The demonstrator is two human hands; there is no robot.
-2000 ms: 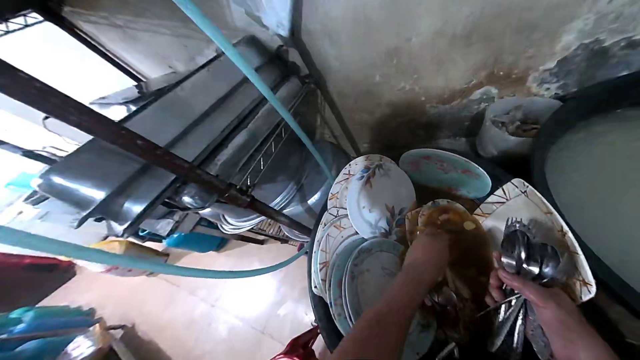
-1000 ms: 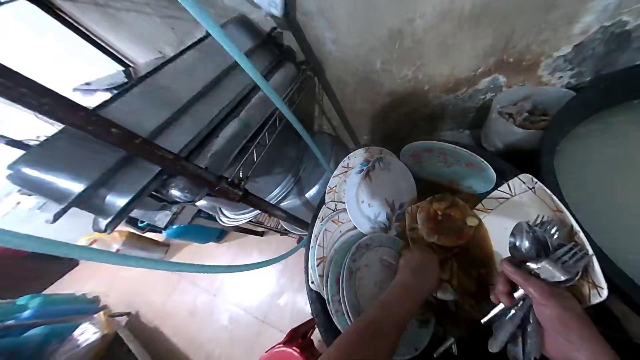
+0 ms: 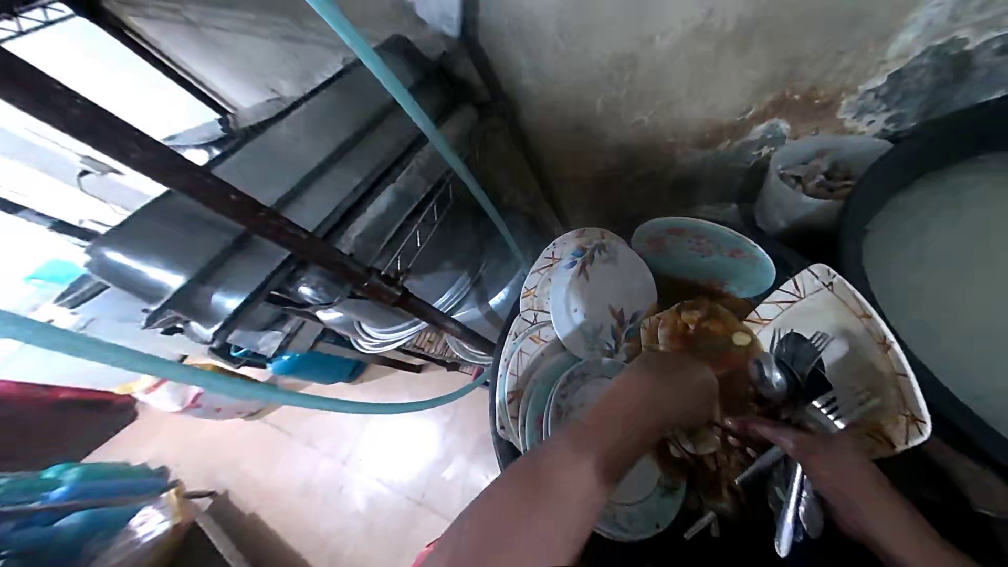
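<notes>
My left hand (image 3: 677, 394) reaches into brown, murky liquid and food scraps among dirty dishes; its fingers are hidden. Beside it my right hand (image 3: 795, 441) holds a bunch of metal spoons and forks (image 3: 803, 374), whose heads lie over a square patterned plate (image 3: 874, 354). A soiled dish with food remains (image 3: 701, 331) is just beyond my left hand. A floral white plate (image 3: 602, 291) leans over other plates at the left side of the tub, and a pale green oval dish (image 3: 705, 253) stands at the back.
A dark round tub (image 3: 854, 236) of cloudy liquid stands at the right, beside a white bucket (image 3: 768, 185) with scraps. A metal rack (image 3: 197, 189) bearing large pans and trays is at the left. A light blue hose (image 3: 260, 392) loops across the view.
My left hand has moved toward my right hand, and the two are now close together. The cutlery stays in my right hand.
</notes>
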